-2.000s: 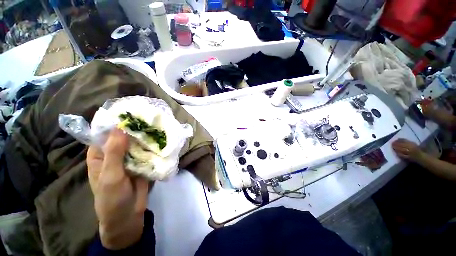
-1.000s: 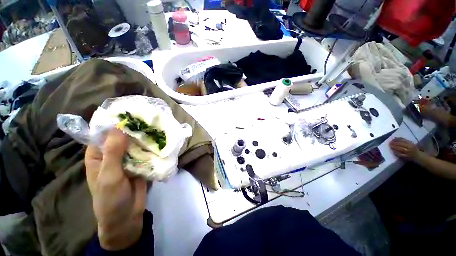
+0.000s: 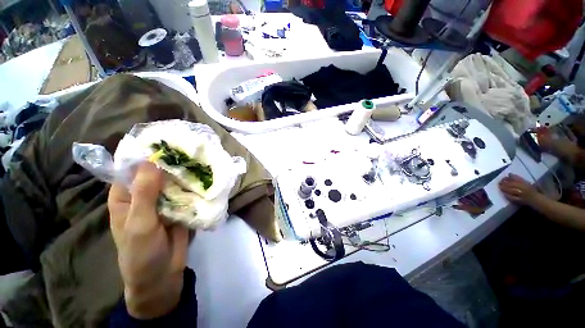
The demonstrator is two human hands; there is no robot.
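Note:
My left hand [image 3: 146, 250] holds a white filled bun [image 3: 192, 150] in front of the brown cloth, left of the machine. Green leafy filling shows at the bun's open side. A crinkled clear plastic bag [image 3: 95, 160] wraps the bun, with a loose end sticking out to the left. My thumb presses on the near side of the bag and the other fingers are behind it. My right hand is not in view; a dark blue sleeve or garment [image 3: 353, 298] shows at the bottom edge.
A white sewing machine [image 3: 398, 176] lies across the table. A brown cloth heap [image 3: 77, 211] is at left. Behind are a white trough [image 3: 221, 118] with black cloth, a thread cone [image 3: 360, 117] and a pink container [image 3: 231, 38]. Another person's hand [image 3: 518, 189] rests at right.

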